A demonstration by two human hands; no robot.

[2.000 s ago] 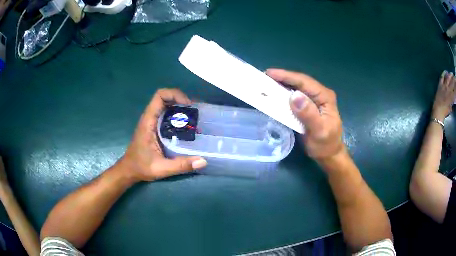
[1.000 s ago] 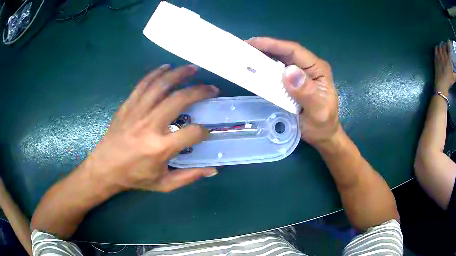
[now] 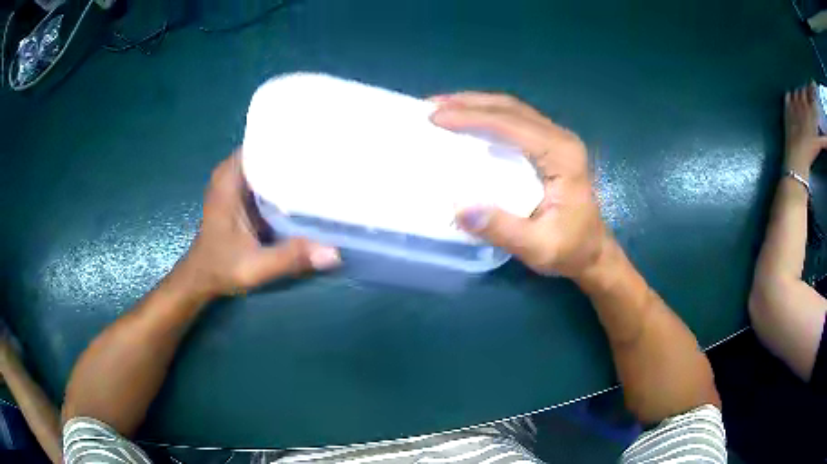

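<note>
The white top cover [image 3: 363, 149] lies tilted over the translucent water tank [image 3: 390, 254], whose front wall shows below the cover's near edge. The picture is blurred here. My right hand [image 3: 530, 186] grips the cover's right end, thumb on top. My left hand [image 3: 249, 236] holds the tank's left end, its thumb along the front wall. The fan, tray and wires are hidden under the cover. I cannot tell if the cover is seated.
A crinkled clear plastic bag [image 3: 36, 50] and cords [image 3: 145, 38] lie at the upper left. Another person's arm [image 3: 782, 236] with a bracelet rests at the right edge. Part of another arm [image 3: 29, 390] shows at the lower left. The bench mat [image 3: 381, 362] is dark green.
My right hand has swung the cover from a raised, on-edge pose down over the tank. My left hand has moved from above the fan area to the tank's left end.
</note>
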